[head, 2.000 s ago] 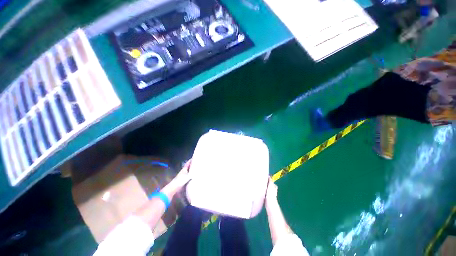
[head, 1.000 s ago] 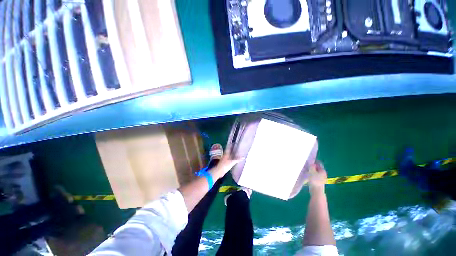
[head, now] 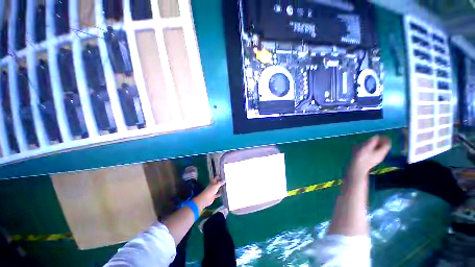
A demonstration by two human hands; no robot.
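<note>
The pale stool (head: pixel 255 180) with its white, rounded square seat is low in front of me, beside the bench edge. My left hand (head: pixel 213 192), with a blue wrist strap, touches the seat's left edge; its fingers are partly hidden there. My right hand (head: pixel 374 151) is off the stool, raised near the bench edge at the right, blurred, with nothing visible in it. The open laptop base (head: pixel 323 86) lies on a black mat (head: pixel 307 123) on the bench, with two silver fans and the black battery pack (head: pixel 312 23) at its far side.
A white parts tray (head: pixel 200 104) with black parts lies left on the green bench (head: pixel 219 141). Another white tray (head: pixel 413 104) stands at the right. A brown carton (head: pixel 104 206) is on the floor left of the stool. Dark clothing of a person (head: pixel 424 180) shows at right.
My right hand has let go of the stool and moved right and up. My left hand stays at the stool's left edge. The view has shifted, showing more of the laptop and the right tray.
</note>
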